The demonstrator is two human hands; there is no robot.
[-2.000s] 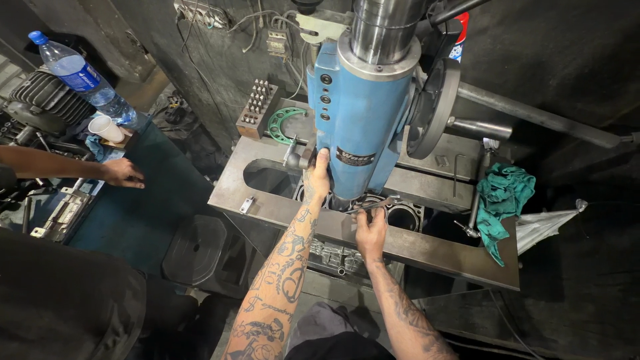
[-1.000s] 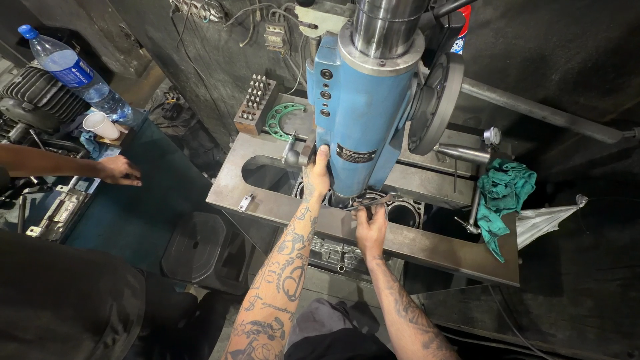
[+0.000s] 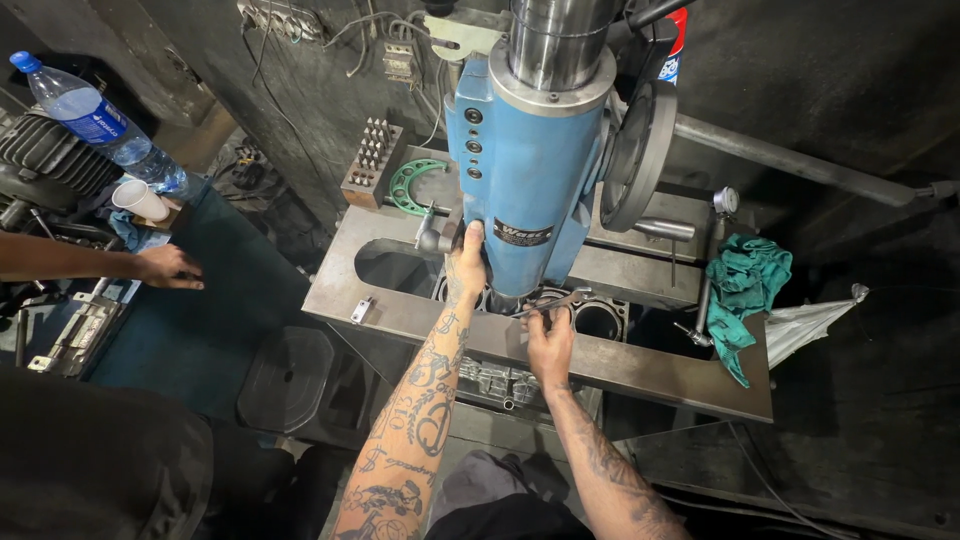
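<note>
A blue cylinder boring machine head stands upright over an engine block seen through the slotted steel table. My left hand rests against the lower left side of the blue housing, thumb up; its other fingers are hidden behind the wrist and housing. My right hand holds an open-ended wrench just right of the housing's lower end, above the block's bores. The tool end of the head is partly hidden by my hands.
A green micrometer and a block of stamps or bits lie behind left. A green rag and a dial bore gauge are at the right. A co-worker's hand is over the left bench, near a plastic bottle and cup.
</note>
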